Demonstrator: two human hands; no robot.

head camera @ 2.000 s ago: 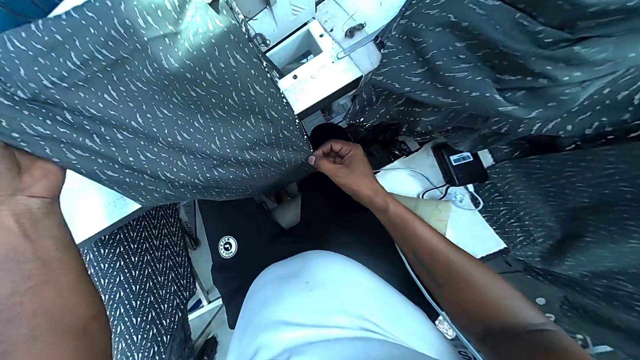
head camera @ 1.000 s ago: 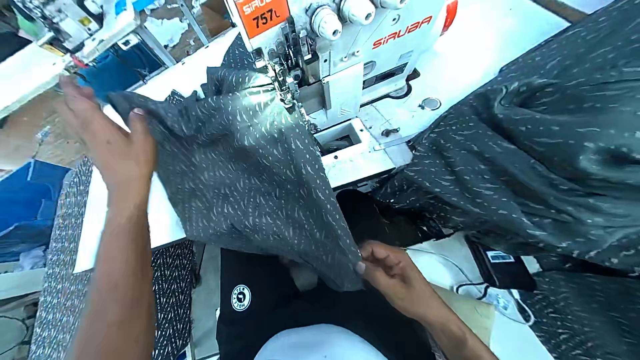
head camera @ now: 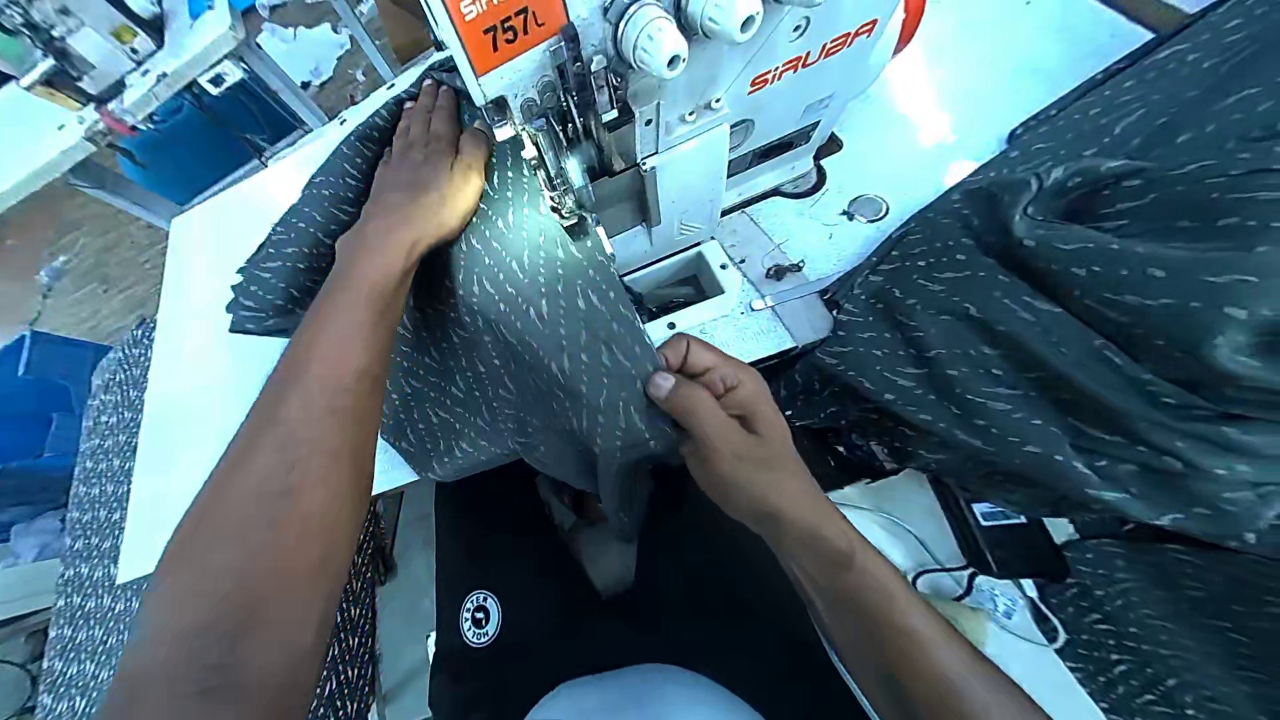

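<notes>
A dark grey fabric panel with white flecks (head camera: 520,330) lies under the presser foot (head camera: 572,205) of a white Siruba overlock sewing machine (head camera: 690,190), its front part hanging over the table edge. My left hand (head camera: 430,170) rests flat on the fabric, left of the needle area, fingers pointing away from me. My right hand (head camera: 725,425) pinches the panel's right edge between thumb and fingers, in front of the machine. The machine's lamp lights the cloth by the foot. What lies beneath the fabric is hidden.
A large heap of the same fabric (head camera: 1080,300) covers the right side. The white table (head camera: 210,400) extends at left, with patterned cloth (head camera: 100,500) beyond its edge. A black device (head camera: 1000,530) and cables lie at lower right. Another machine (head camera: 110,50) stands at upper left.
My left hand, raised off the cloth at the left a second ago, now lies flat on it near the presser foot. My right hand still holds the fabric's edge.
</notes>
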